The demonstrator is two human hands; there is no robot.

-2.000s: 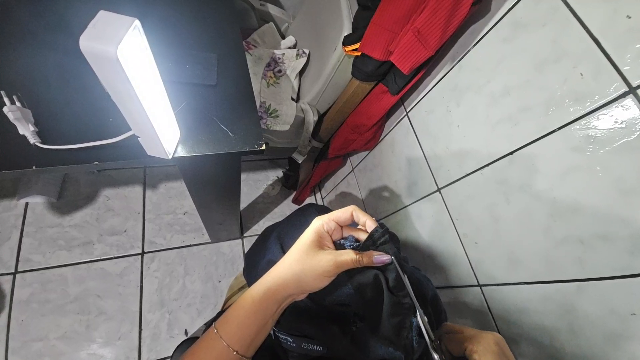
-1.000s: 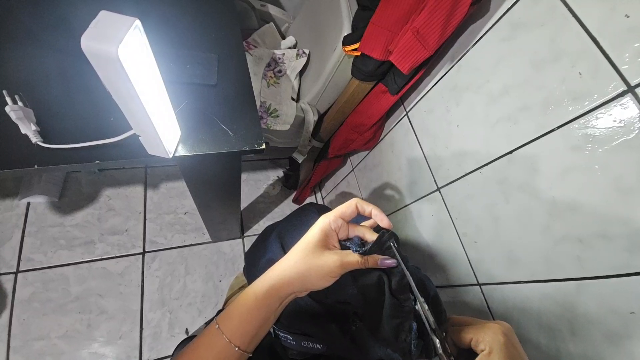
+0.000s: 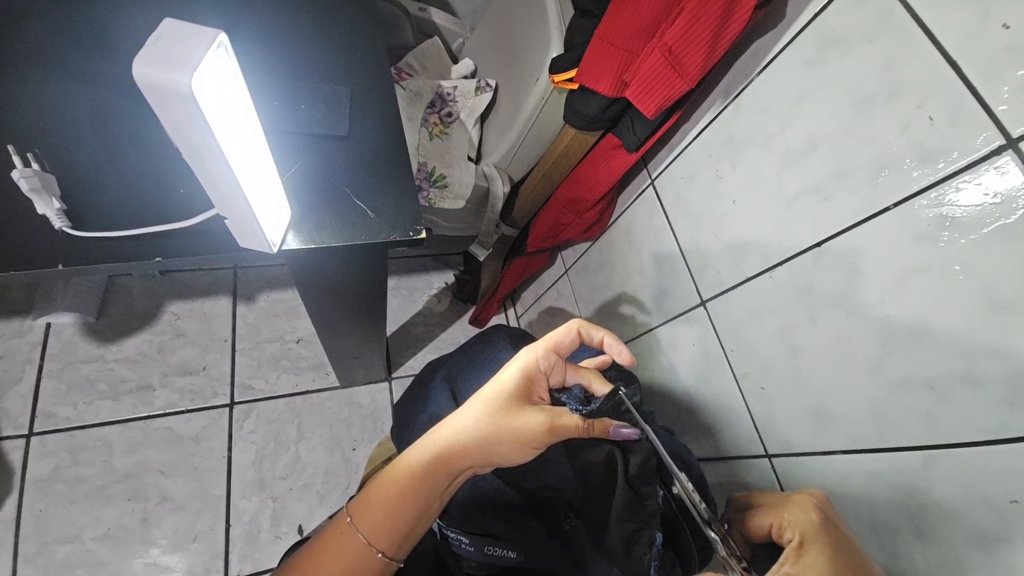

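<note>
A dark blue and black garment (image 3: 584, 488) with a sewn-in label lies bunched at the lower middle, over the lap. My left hand (image 3: 552, 400) pinches a folded edge of it between thumb and fingers; blue frayed-looking fabric shows inside the fold. From the lower right, my right hand (image 3: 792, 532) holds metal scissors (image 3: 680, 480), their handles mostly hidden by the fingers and the frame edge. The narrow blade tips touch or lie very close to the pinched edge, beside my left thumb. Whether fabric is between the blades I cannot tell.
A lit white lamp (image 3: 232, 144) with a corded plug (image 3: 36, 188) rests on a black table (image 3: 320, 192) at upper left. Beyond it are floral cloth (image 3: 440, 120), a pale container (image 3: 520, 72) and red ribbed clothing (image 3: 680, 48) by a wooden bar (image 3: 552, 176). Tiled floor (image 3: 840, 344) surrounds these.
My left hand keeps its pinch on the garment, with its index finger now more lifted. The scissors and my right hand have shifted slightly at the lower right.
</note>
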